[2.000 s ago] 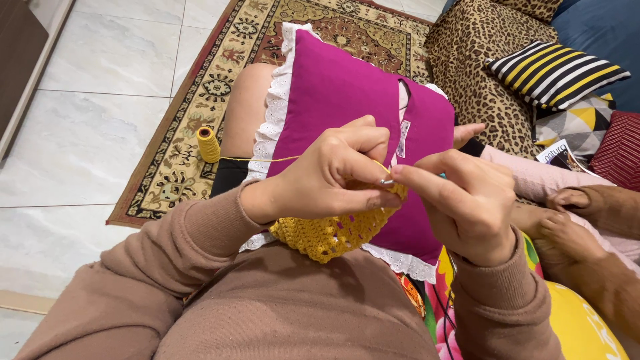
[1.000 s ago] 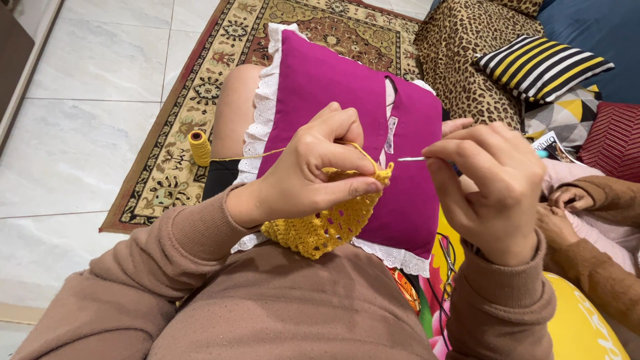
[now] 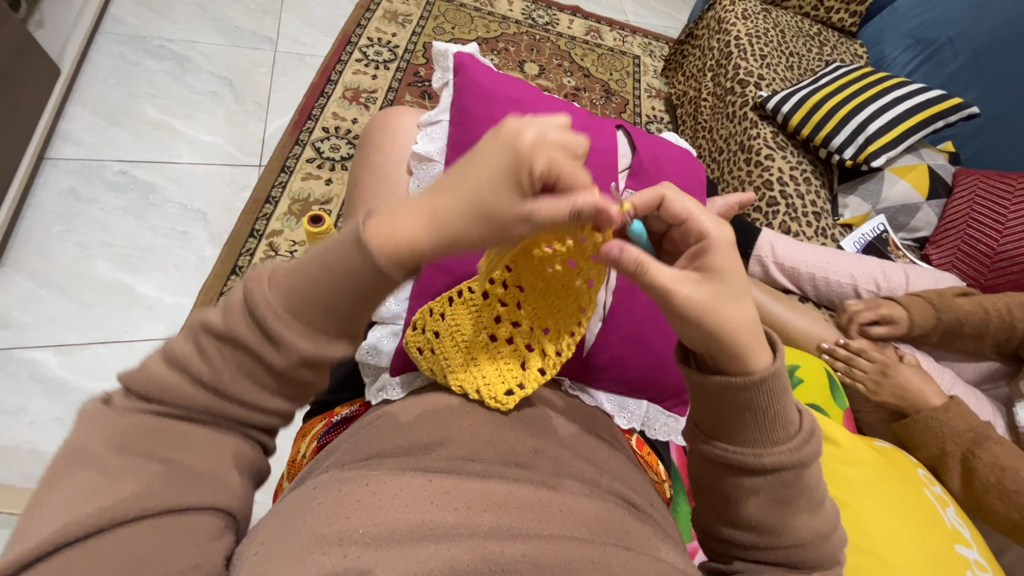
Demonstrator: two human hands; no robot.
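My left hand (image 3: 512,188), slightly blurred, pinches the top edge of a yellow crocheted piece (image 3: 496,328) between thumb and fingers. The piece hangs in openwork folds over a magenta pillow (image 3: 648,352) with white eyelet ruffles on my lap. Close against the left fingertips, my right hand (image 3: 688,272) has its fingers around a crochet hook with a turquoise handle (image 3: 639,236); the metal tip stands beside the yellow stitches. Beyond my left forearm is a spool of yellow yarn (image 3: 318,225), its lower part hidden by the sleeve.
A patterned rug (image 3: 332,148) lies on the tiled floor (image 3: 160,104). At the right are a leopard-print seat (image 3: 736,104), a striped cushion (image 3: 868,116) and a yellow cushion (image 3: 888,496). Another person's hands (image 3: 888,372) rest near their legs, close to my right side.
A second ago the hook was held apart from the work, to its right; now it is at the yellow stitches. My left hand has risen, and more of the crocheted piece shows below it.
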